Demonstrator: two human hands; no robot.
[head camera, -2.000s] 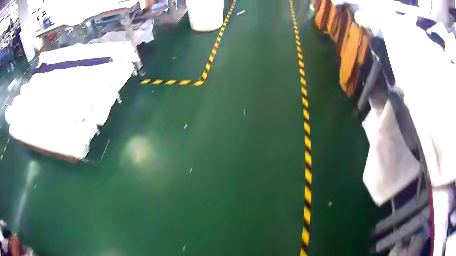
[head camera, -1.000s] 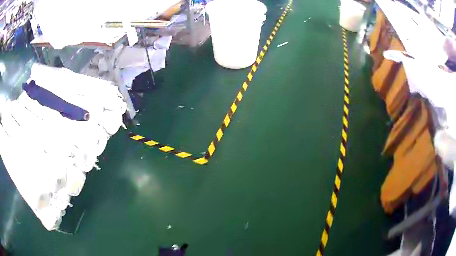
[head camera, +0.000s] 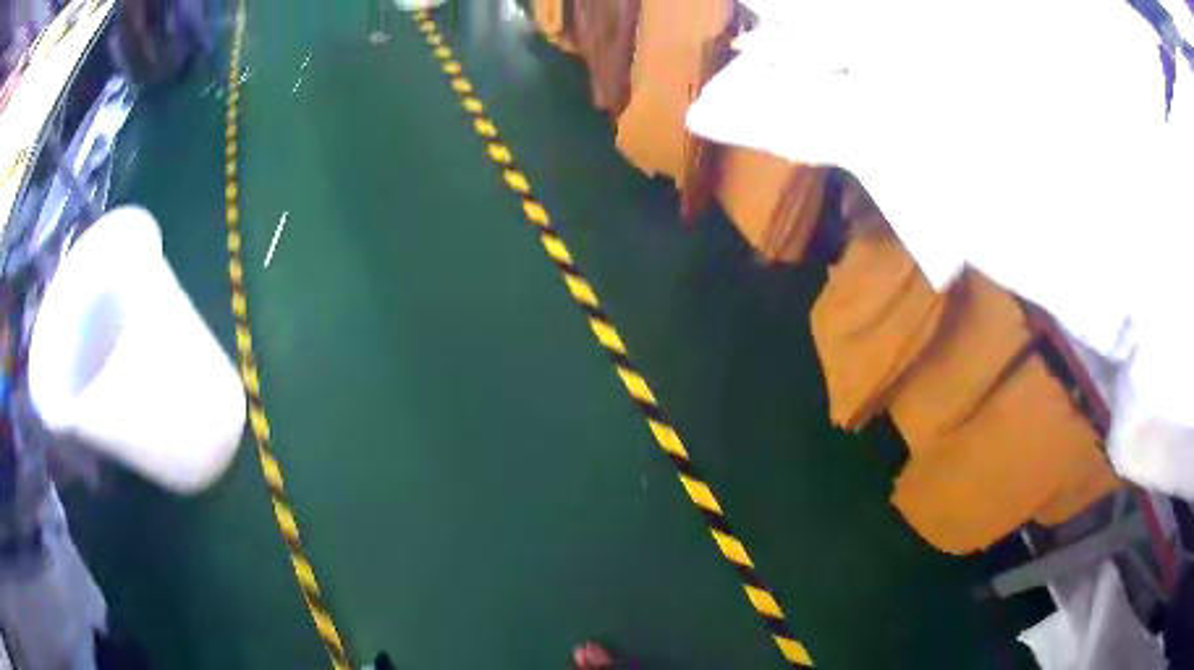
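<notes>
At the bottom edge, right at the picture's rim, a small blurred skin-coloured bit shows; it looks like part of a hand, but which one and what it holds cannot be told. No other part of my hands shows. Nearest in front lies the green floor with two yellow-black tape lines. Brown paper patterns hang in a row along the right side. A large white bucket stands on the left, strongly tilted by the lens.
A white-covered table runs along the upper right, with a red edge and grey bars under it. White cloth hangs low at the bottom right. Blurred tables and material line the left edge. A tiny dark thing shows at the bottom edge. Thin white scraps lie on the floor.
The view has moved forward along the aisle and turned right. The white roll stack has left view on the left; the bucket and brown patterns are nearer. The skin-coloured bit has appeared.
</notes>
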